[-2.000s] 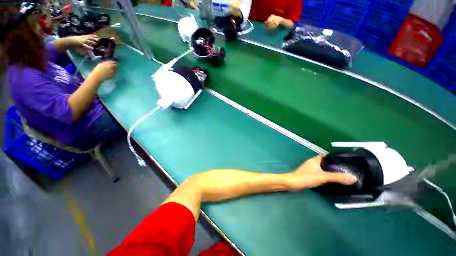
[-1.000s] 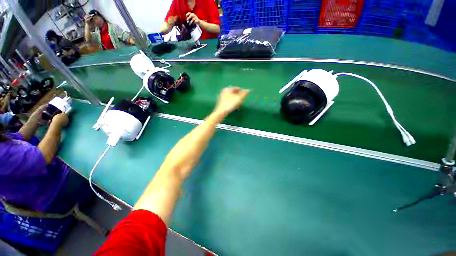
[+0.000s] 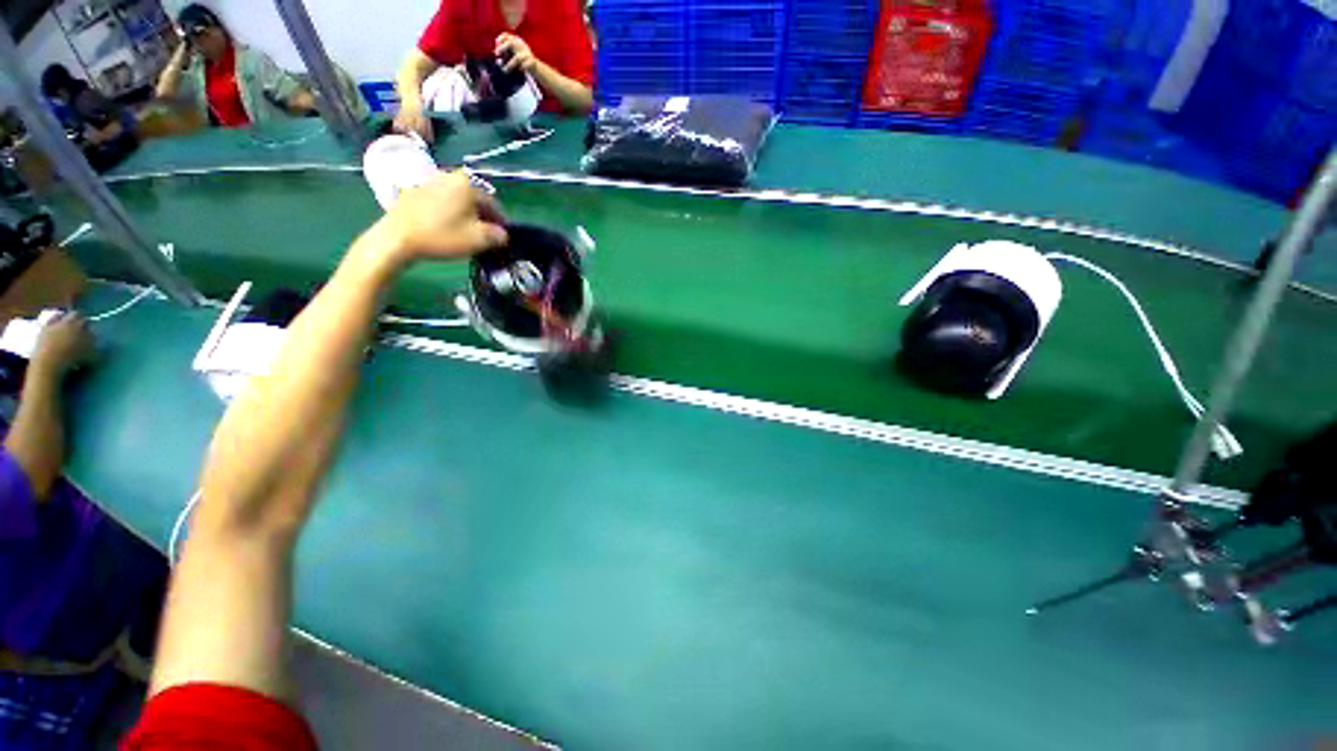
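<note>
My left hand [image 3: 440,220] reaches out from the lower left and holds an open security camera unit [image 3: 513,305] by its upper left rim. The unit's round black housing faces me, with a pale ring inside. Red wires run from it to a loose black lens housing [image 3: 576,367], blurred, at the belt's near metal edge. My forearm partly hides another white camera unit [image 3: 242,352] on the bench at the left. My right hand is not in view.
A closed camera unit [image 3: 975,330] sits on the green belt [image 3: 763,316], its white cable trailing right. A metal post and tool fittings [image 3: 1195,550] stand at the right. A wrapped black bundle [image 3: 682,140], blue crates and other workers are behind.
My left hand has moved left and taken hold of the open camera unit, which has shifted right and towards me. The view has turned, so the closed unit appears slightly further right.
</note>
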